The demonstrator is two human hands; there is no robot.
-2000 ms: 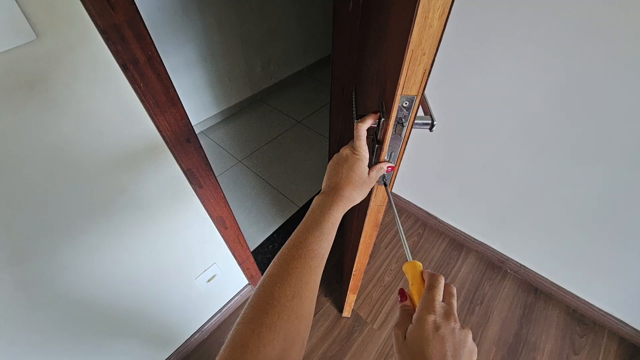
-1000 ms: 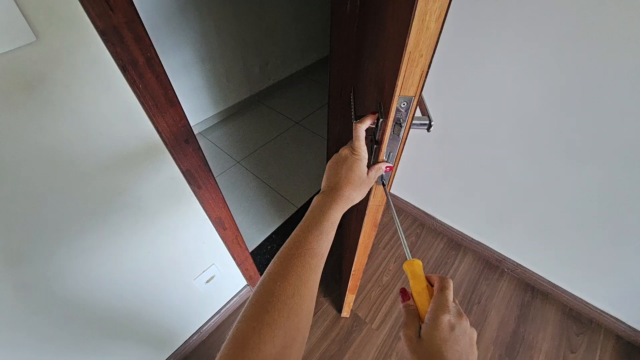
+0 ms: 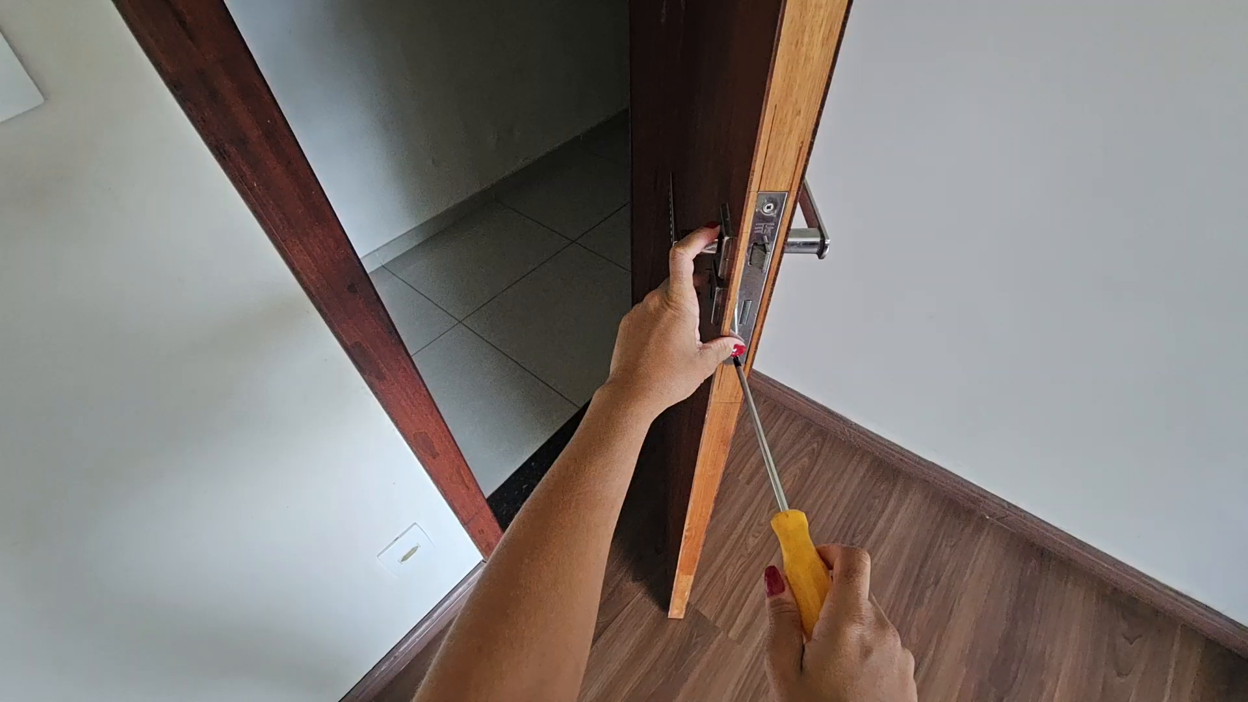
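My right hand (image 3: 843, 629) grips the yellow handle of a screwdriver (image 3: 801, 565), whose shaft points up to the lower end of the metal lock faceplate (image 3: 765, 244) in the door's edge. My left hand (image 3: 673, 336) is at that edge, its thumb against the faceplate's lower end beside the screwdriver tip. Its index finger reaches up to the handle fitting (image 3: 721, 244) on the dark face of the wooden door (image 3: 697, 107). The thumb hides the exact contact of the tip. On the door's other side a metal lever handle (image 3: 807, 242) sticks out.
The door stands ajar, with a reddish wooden door frame (image 3: 322, 263) at the left and grey floor tiles (image 3: 526, 292) beyond. A wall outlet plate (image 3: 405, 548) sits low on the left wall. A white wall (image 3: 1053, 244) and its baseboard (image 3: 975, 502) run along the right, above a wood-look floor (image 3: 936, 565).
My right hand has shifted its grip around the screwdriver handle. My left hand stays in place on the door, and the screwdriver shaft remains at the faceplate's lower end.
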